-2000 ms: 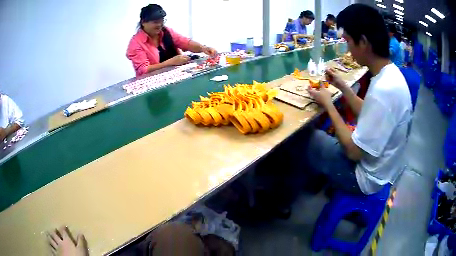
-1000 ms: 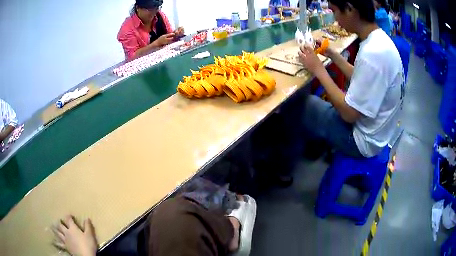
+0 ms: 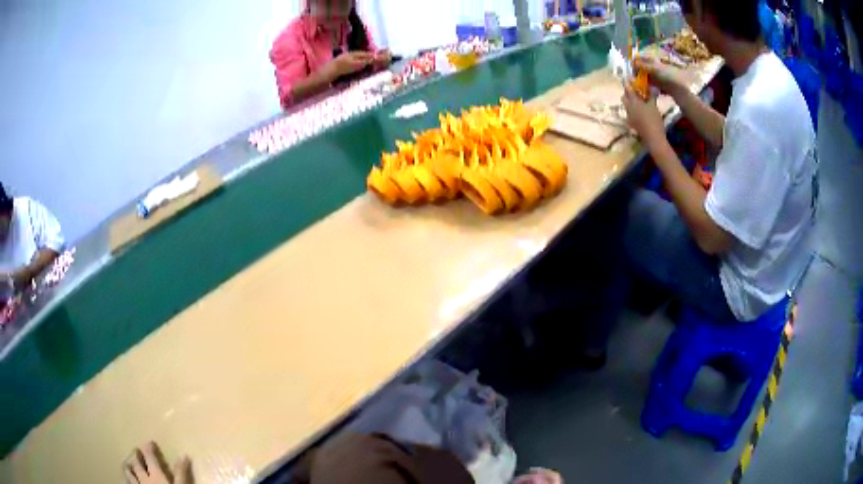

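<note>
My left hand (image 3: pixel 159 467) is low at the left, cut off by the bottom edge. It rests on the tan film-covered bench (image 3: pixel 274 331) with its fingers apart and holds nothing. My right hand cannot be made out. A small skin-coloured patch at the bottom edge, right of my brown-clad knee (image 3: pixel 388 463), is too cut off to name. A heap of orange ridged sash parts (image 3: pixel 468 161) lies further along the bench, out of my hand's reach.
A green conveyor belt (image 3: pixel 218 255) runs behind the bench. A white glove (image 3: pixel 170 192) lies across it. A person in white (image 3: pixel 766 180) sits at right on a blue stool (image 3: pixel 710 369). Clear plastic (image 3: pixel 435 416) hangs by my knee. Others sit across the belt.
The view has shifted, so the heap and stool sit further right. My left hand stays on the bench, now more cut off. The white sandal by my knee no longer shows.
</note>
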